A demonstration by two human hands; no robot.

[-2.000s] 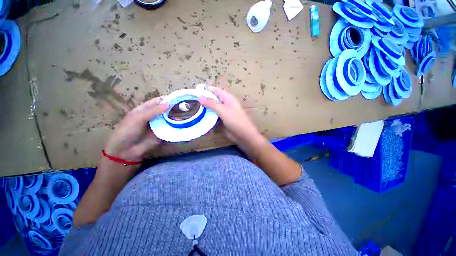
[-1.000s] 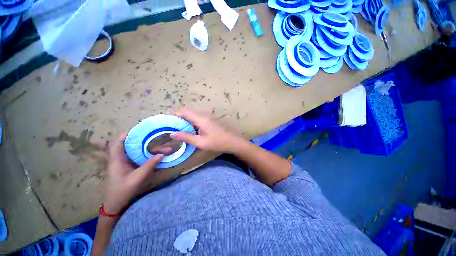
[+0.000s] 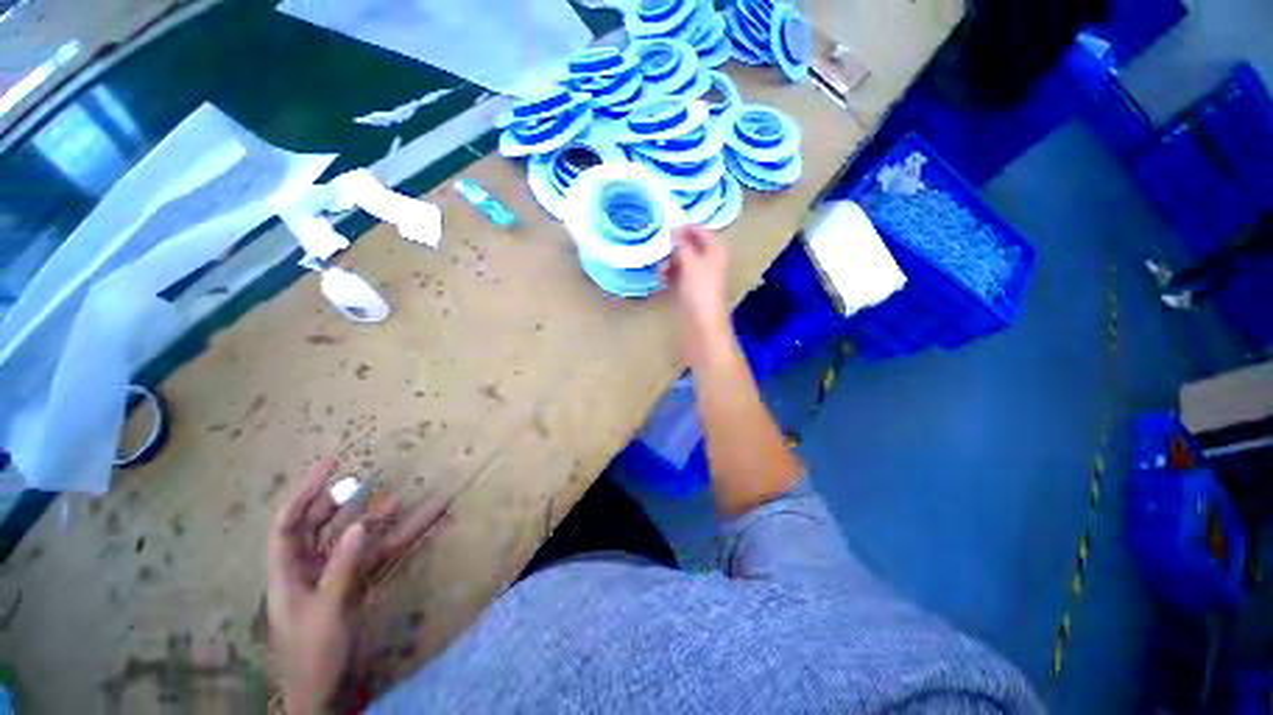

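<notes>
My right hand (image 3: 695,273) is at the near edge of the right ring stack, with its fingers on the rim of a flanged ring (image 3: 623,212). This pale blue-white ring lies on top of other rings. My left hand (image 3: 324,559) is over the cardboard at the lower left, fingers apart and empty, with a white cap (image 3: 345,490) on one fingertip. The stack of rings (image 3: 670,119) overlaps in a pile at the upper middle. The white glue bottle (image 3: 355,295) lies on the board to the left of the stack.
A teal tube (image 3: 485,203) and white scraps (image 3: 394,207) lie near the bottle. A dark-edged tape roll (image 3: 144,426) is at the left, partly under a translucent white sheet (image 3: 105,328). A blue crate (image 3: 938,252) with small pale pieces stands beyond the bench edge. A dark-haired head shows at the top right.
The view has turned right. My right hand has moved from the middle to the right stack with a ring at its fingers. My left hand has let go of the ring and opened.
</notes>
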